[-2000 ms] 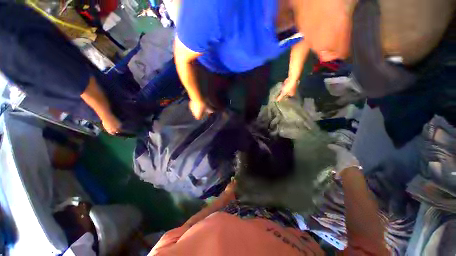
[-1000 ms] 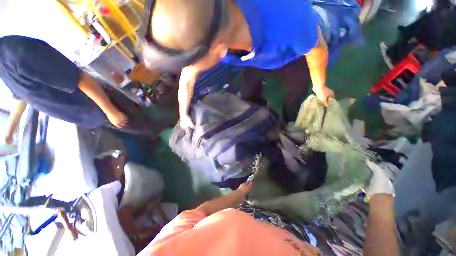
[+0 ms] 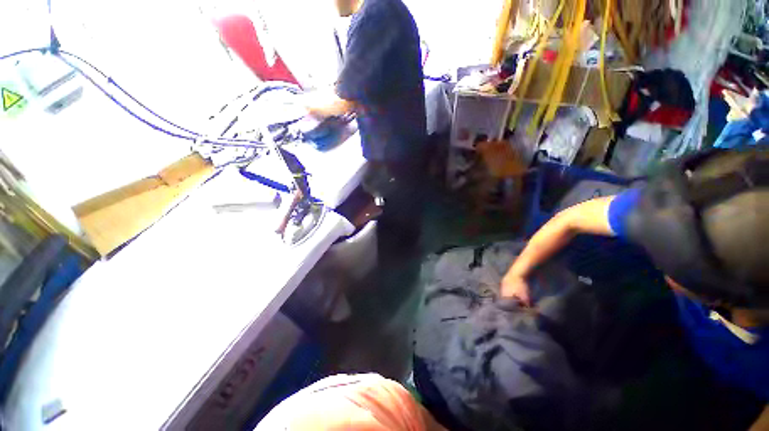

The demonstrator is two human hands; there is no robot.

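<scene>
A large heap of grey and navy garments (image 3: pixel 481 337) lies in front of me, right of centre. The hand of a person in a blue top (image 3: pixel 516 289) rests on its upper side. My orange-sleeved shoulder (image 3: pixel 346 406) shows at the bottom edge. Both my hands are out of the picture. The green woven sack does not show in this frame. The heap's right side is dark and hard to make out.
A long white pressing table (image 3: pixel 177 311) runs along the left, with a small iron-like tool with a hose (image 3: pixel 302 210). A person in dark clothes (image 3: pixel 384 101) stands at its far end. A wooden stool (image 3: pixel 499 164) and a blue crate (image 3: pixel 540 198) stand behind the heap.
The view has swung left and up to the white table. My hands, which held the green sack's edges, and the sack have left the picture. The person in dark clothes now stands at the table.
</scene>
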